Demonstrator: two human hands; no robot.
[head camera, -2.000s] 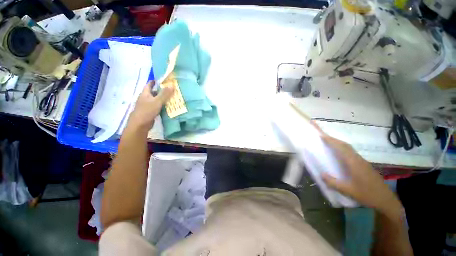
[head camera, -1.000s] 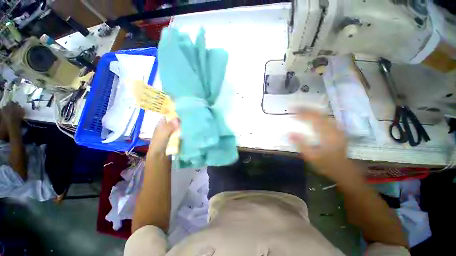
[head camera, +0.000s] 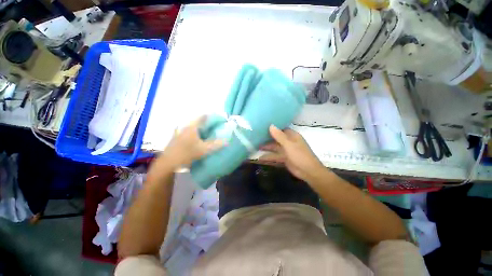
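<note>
A sea-green tied fabric bundle is held tilted over the front edge of the white table, with a pale tie strip knotted round its middle. My left hand holds the bundle's lower left end. My right hand is at its lower right side, fingers against the fabric and partly hidden beneath it. The yellow-tan card is not visible.
A blue basket with white sheets is at the left. The sewing machine, folded white pieces and black-handled scissors are at the right. A white bin of white scraps and a dark red crate are below.
The bundle has moved off the table's left side toward the middle and turned, showing its knot. The white pieces left my right hand and lie by the machine. My right hand has joined the bundle.
</note>
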